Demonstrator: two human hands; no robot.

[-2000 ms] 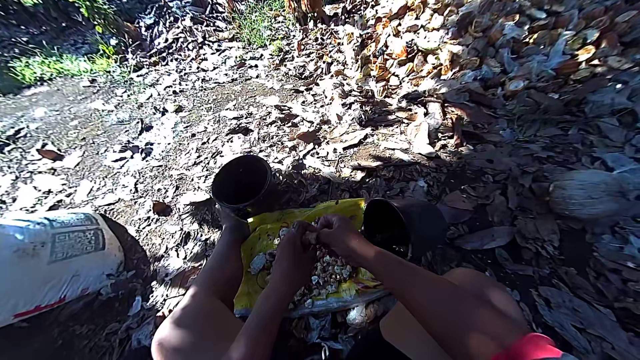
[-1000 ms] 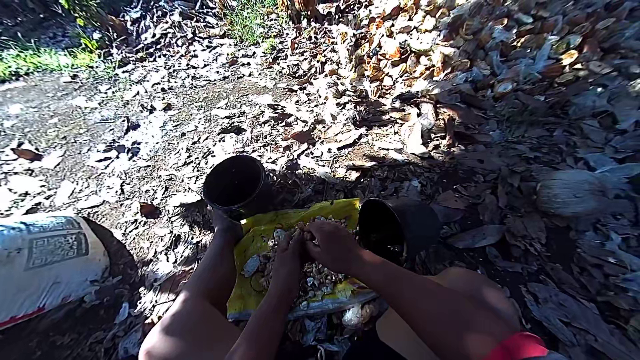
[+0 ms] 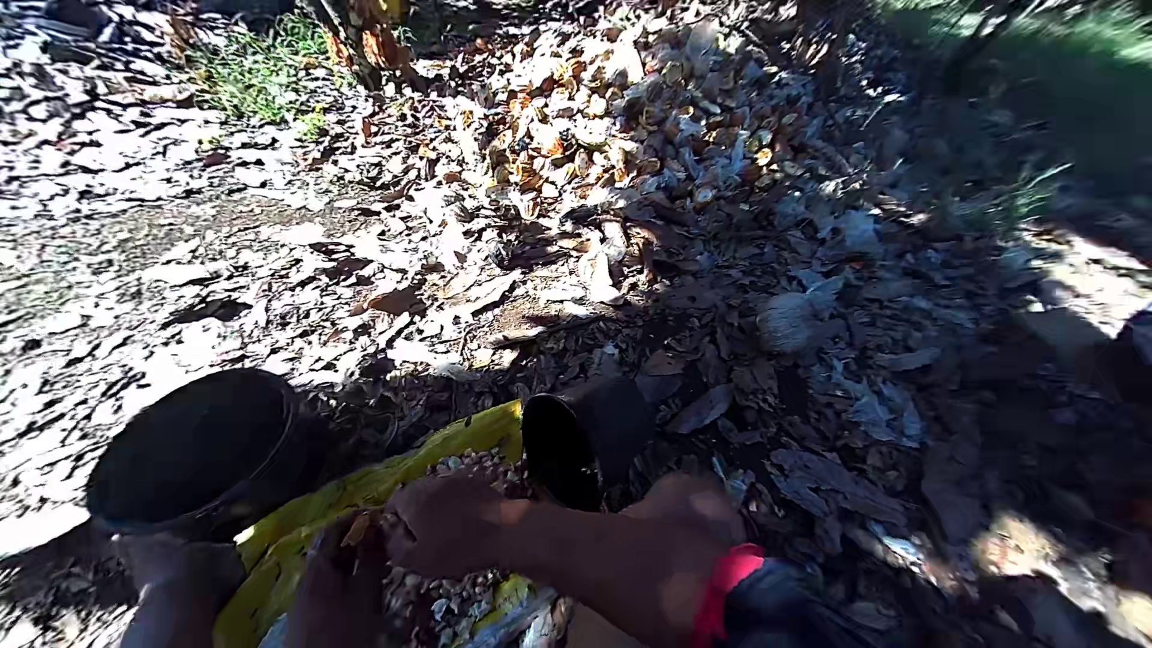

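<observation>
My right hand, its fingers curled, is over a yellow sheet strewn with small pale pieces like beans or seeds. Close to its left, my left hand is dark and blurred, with a small brownish bit at its fingers. What either hand holds cannot be made out. A dark round bucket stands at the sheet's left, beside a foot or leg. Another dark bucket lies tilted on its side at the right edge of the sheet, its mouth facing left.
Dry leaves cover the ground around the sheet. A heap of opened husks or pods lies further ahead. A pale, fibrous rounded object rests among the leaves at right. Green grass grows near a trunk at the upper left.
The view has swung to the right, and the white sack at left is out of sight. Both hands remain close together over the yellow sheet.
</observation>
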